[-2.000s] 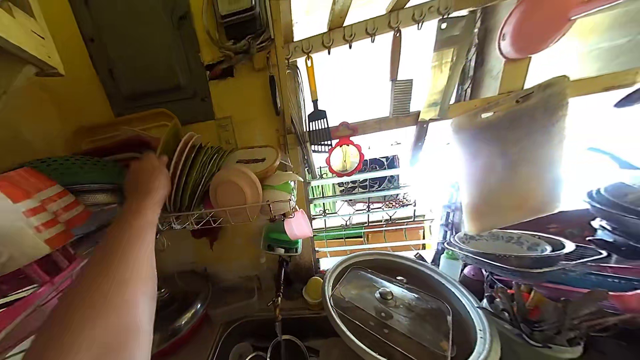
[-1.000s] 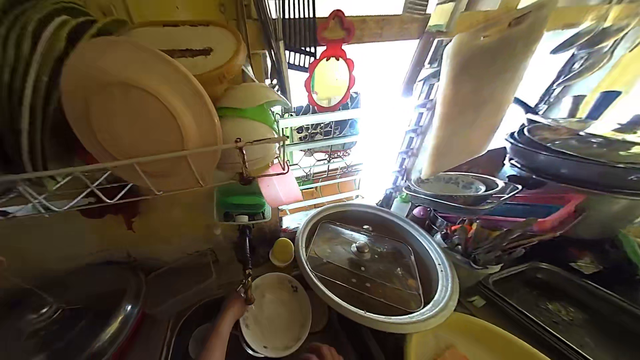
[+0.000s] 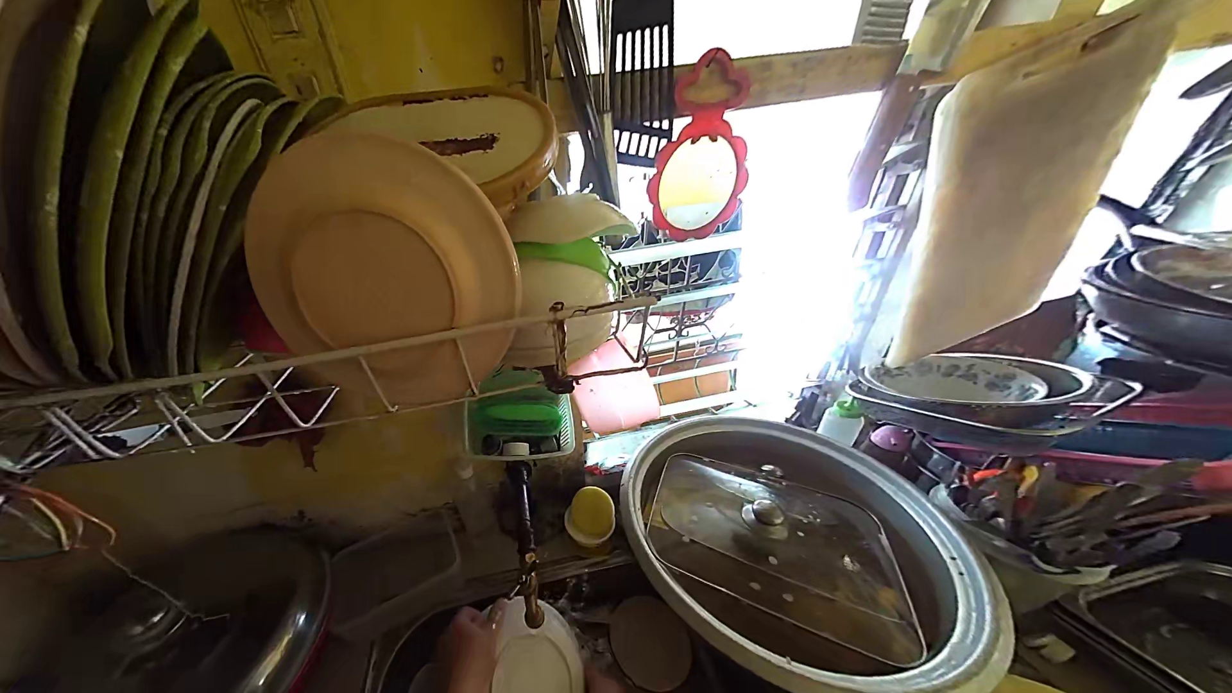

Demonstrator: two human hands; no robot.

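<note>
At the bottom of the view my left hand [image 3: 468, 651] grips the left edge of a pale plate [image 3: 537, 656] under the faucet [image 3: 531, 587]. Of my right hand [image 3: 603, 681] only a small blurred part shows at the plate's lower right edge; its grip is hard to make out. A round, flat item [image 3: 651, 643] lies in the sink to the right of the plate. Beside the sink stands a large metal pot [image 3: 980, 616] with a clear rectangular lid [image 3: 799, 558] in its mouth. Behind the faucet is a yellow cup [image 3: 591, 515].
A wire rack [image 3: 221, 377] with green plates [image 3: 144, 192], a peach plate [image 3: 385, 250] and bowls hangs above left. A dark domed lid [image 3: 241, 606] is at lower left. Cutlery in a container [image 3: 1044, 568], stacked pans [image 3: 1155, 298] and a hanging cutting board [image 3: 1030, 183] are at right.
My left hand was at the rack's plates two seconds ago; one second ago it was at the faucet with the pale plate below. The plate now appears tilted more steeply. The view has moved down and closer.
</note>
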